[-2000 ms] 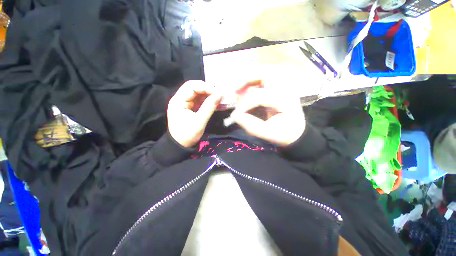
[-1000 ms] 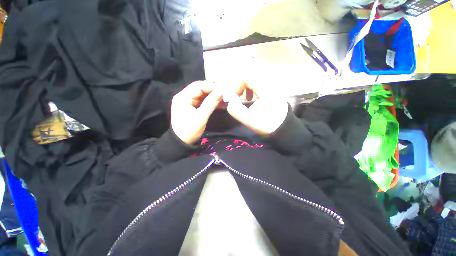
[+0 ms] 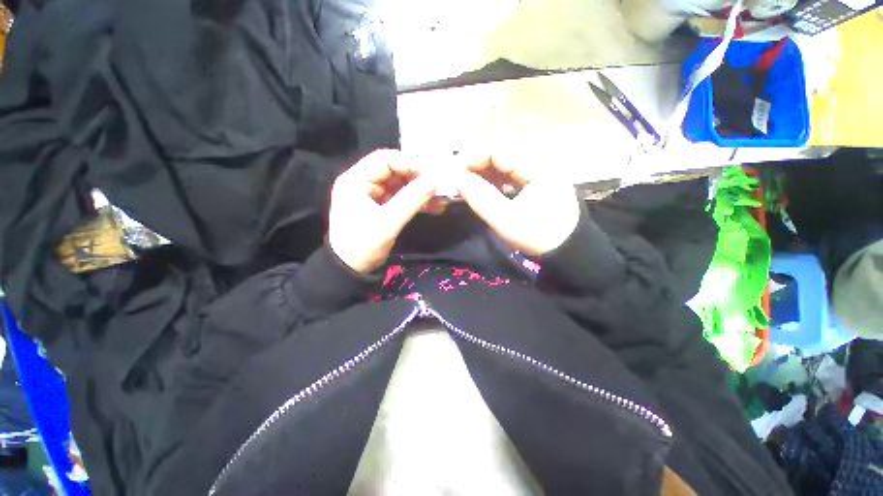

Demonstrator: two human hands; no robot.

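A tiny white label (image 3: 446,184) shows between my fingertips, overexposed and hard to make out. My left hand (image 3: 376,208) pinches it from the left with thumb and curled fingers. My right hand (image 3: 516,203) pinches it from the right, its fingertips close to those of my left hand. Both hands are just above my lap at the table's front edge. A black garment (image 3: 194,126) lies in a large heap to the left and is not held.
Thread snips (image 3: 627,111) lie on the pale table (image 3: 523,111). A blue bin (image 3: 760,116) with dark pieces and a white tag stands at the right, a white tape (image 3: 699,73) beside it. Bright green fabric (image 3: 738,281) and a light blue plastic object (image 3: 808,302) are below right.
My right hand was further from the left two seconds ago, with a whitish piece at its fingertips. It moved in to meet the left, which has barely moved.
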